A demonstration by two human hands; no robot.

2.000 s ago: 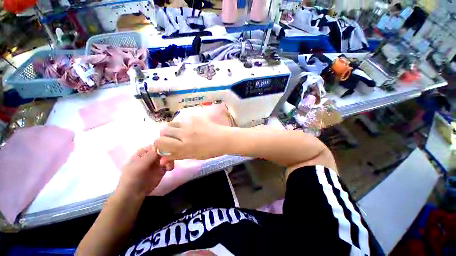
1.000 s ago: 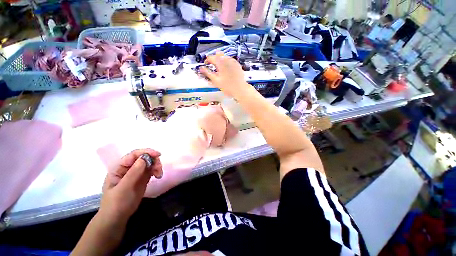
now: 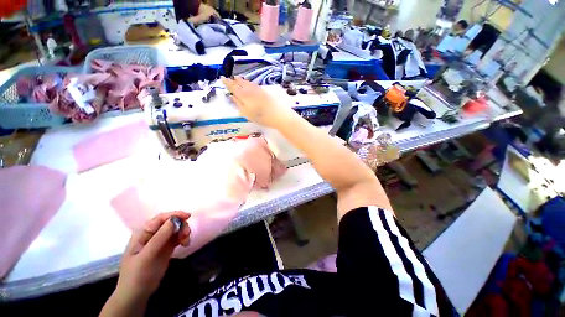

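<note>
My left hand (image 3: 150, 244) is low in front of the table edge, its fingertips pinching a small, dark, round metal piece (image 3: 177, 223). My right hand (image 3: 251, 102) reaches over the top of the white sewing machine head (image 3: 210, 117); its fingertips are by small metal parts there, and I cannot tell if they hold anything. A pale pink cloth piece (image 3: 214, 192) lies from the needle area to the table edge, its crumpled part right of the needle. Flat pink pieces lie left of the machine (image 3: 108, 145) and at the far left (image 3: 25, 207).
Light blue baskets (image 3: 31, 116) with crumpled pink pieces (image 3: 127, 85) stand behind the table at left. Pink thread cones (image 3: 269, 23) stand behind the machine. An orange object (image 3: 396, 98) and dark and white cloth lie on the table beyond, at right.
My hands were together before the needle area, then parted. My right hand went up onto the machine head and has since shifted left along it. My left hand is lower, still holding the metal piece.
</note>
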